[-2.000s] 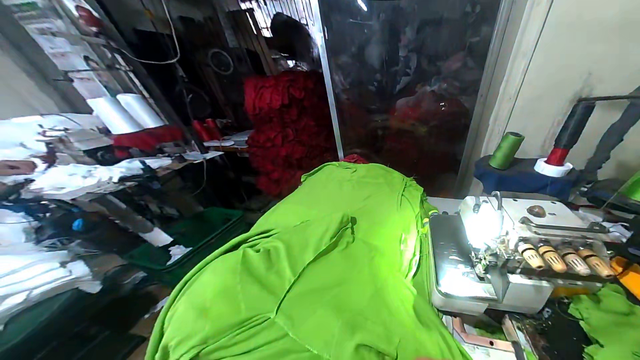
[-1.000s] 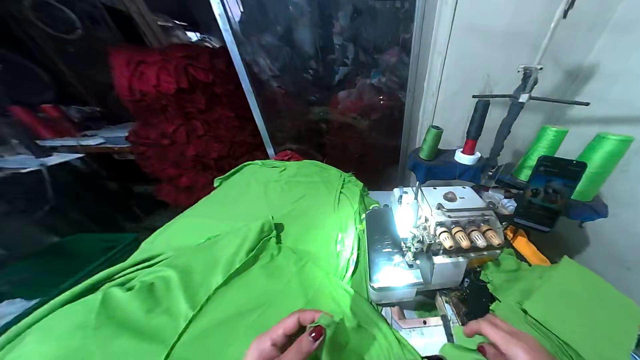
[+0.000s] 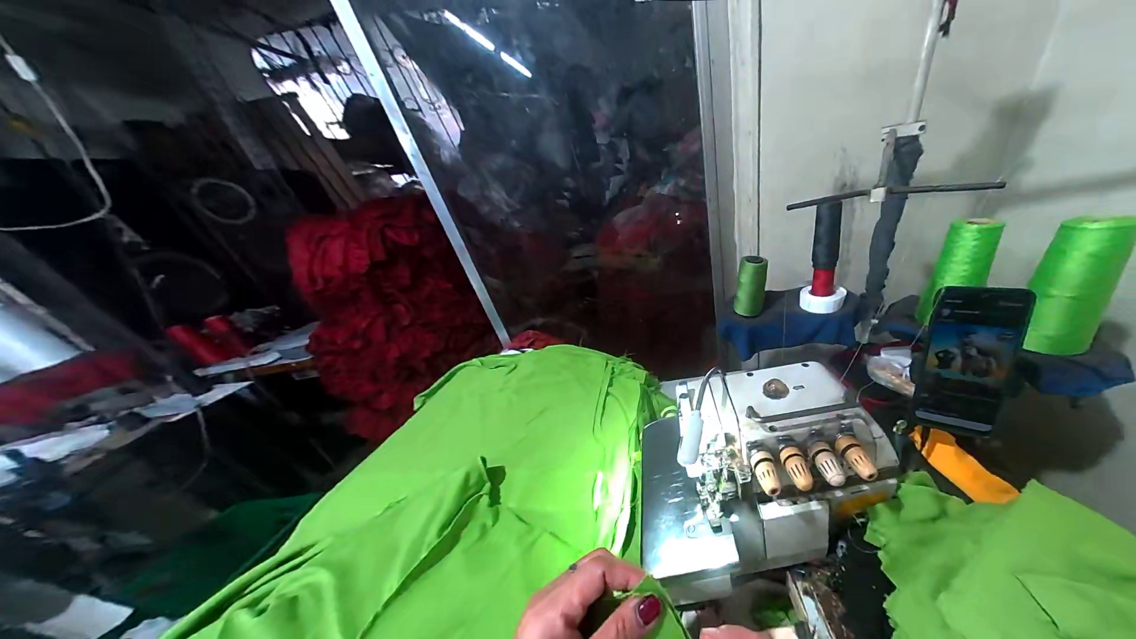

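Note:
My left hand (image 3: 590, 599), with dark red nail polish, pinches the edge of a piece of green fabric at the bottom of the view, just in front of the overlock sewing machine (image 3: 772, 444). Only a few fingertips of my right hand (image 3: 729, 632) show beside it at the bottom edge; what they hold is hidden. A large heap of green fabric (image 3: 497, 417) spreads to the left of the machine. The machine's lamp lights its metal plate and needle area. More green cut fabric (image 3: 1021, 559) lies to the right of the machine.
Green thread cones (image 3: 1078, 284) and a small green spool (image 3: 751, 286) stand behind the machine. A phone (image 3: 974, 359) is upright at the right, above an orange cloth (image 3: 963, 466). Stacked red fabric (image 3: 382, 302) stands beyond the heap, beside a metal-framed transparent panel (image 3: 577, 177).
Two seconds ago no hands showed. One second ago both were in view, further apart; now they are close together near the machine's front. The view has shifted noticeably.

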